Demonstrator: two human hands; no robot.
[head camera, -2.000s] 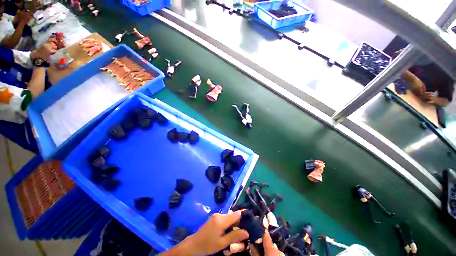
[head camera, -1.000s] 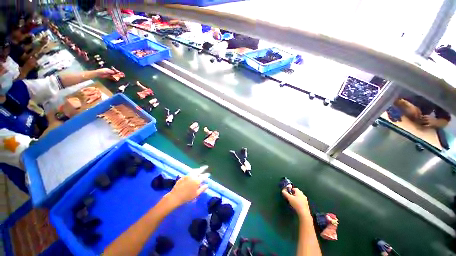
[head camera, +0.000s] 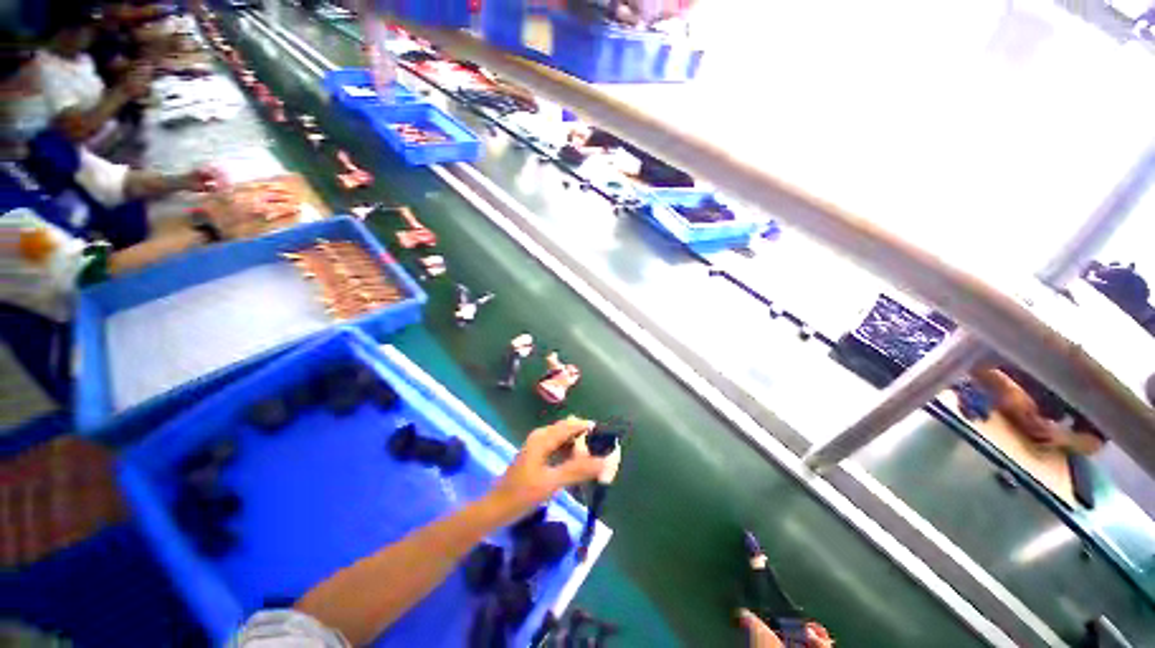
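My left hand (head camera: 555, 462) is over the near tray's belt-side edge, its fingers closed on a dark-and-pale leg part (head camera: 603, 443) whose dark legs hang down. My right hand (head camera: 757, 630) seems to show only as a small skin-coloured patch at the bottom edge; its grip is hidden. A dark leg part (head camera: 760, 576) is just above it, and a reddish part lies beside it, partly cut off. The near blue tray (head camera: 367, 506) holds loose black moulded pieces (head camera: 538, 542) along its sides.
The green conveyor belt (head camera: 671, 475) carries leg parts and a reddish torso part (head camera: 557, 379). The neighbouring blue tray (head camera: 203, 332) holds flesh-orange rows. A metal post (head camera: 893, 403) and overhead rail cross the right side. People sit at the left and across the belt.
My left hand has moved from over the tray towards the belt and taken hold of a leg part. My right hand has dropped towards the bottom edge. The view has shifted.
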